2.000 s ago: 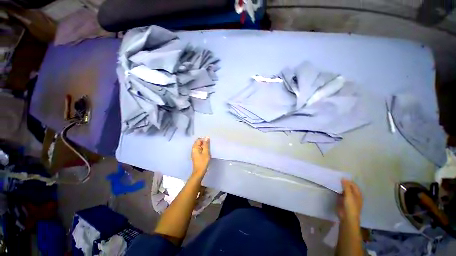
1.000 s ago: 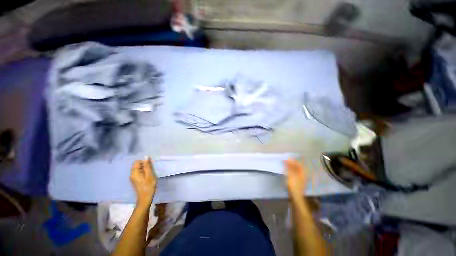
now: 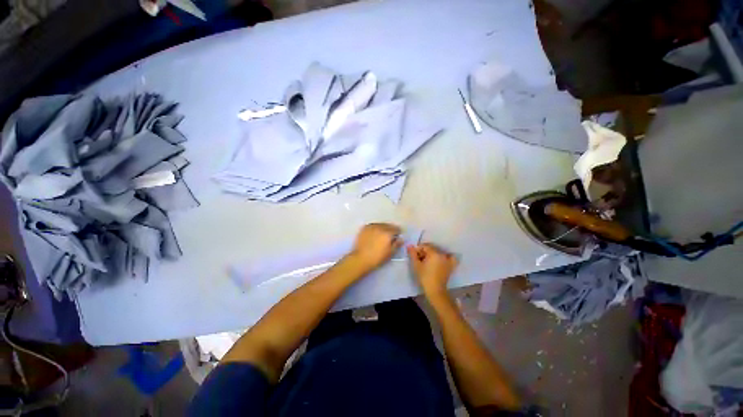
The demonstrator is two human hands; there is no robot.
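Note:
A long pale fabric strip (image 3: 285, 265) lies along the front of the pale blue cloth-covered table (image 3: 440, 277), its left end loose on the cloth. My left hand (image 3: 378, 244) is at the strip's right end, fingers pinched on it. My right hand (image 3: 431, 262) is just to the right, fingertips pinched close to the left hand's; a thin piece shows at them, too small to tell whether it is the strip's end or a thread. A tied bundle of cut pieces (image 3: 326, 147) lies beyond my hands.
A larger tied bundle (image 3: 90, 187) lies at the left. A steam iron (image 3: 562, 220) rests at the table's right edge, its hose running right. A curved grey piece (image 3: 529, 106) lies at the back right. Scraps (image 3: 586, 285) and a white sack (image 3: 709, 358) are below right.
The strip was stretched between both hands. Its left end is now released on the table, and my left hand has moved right, beside my right hand. The view has turned and shifted.

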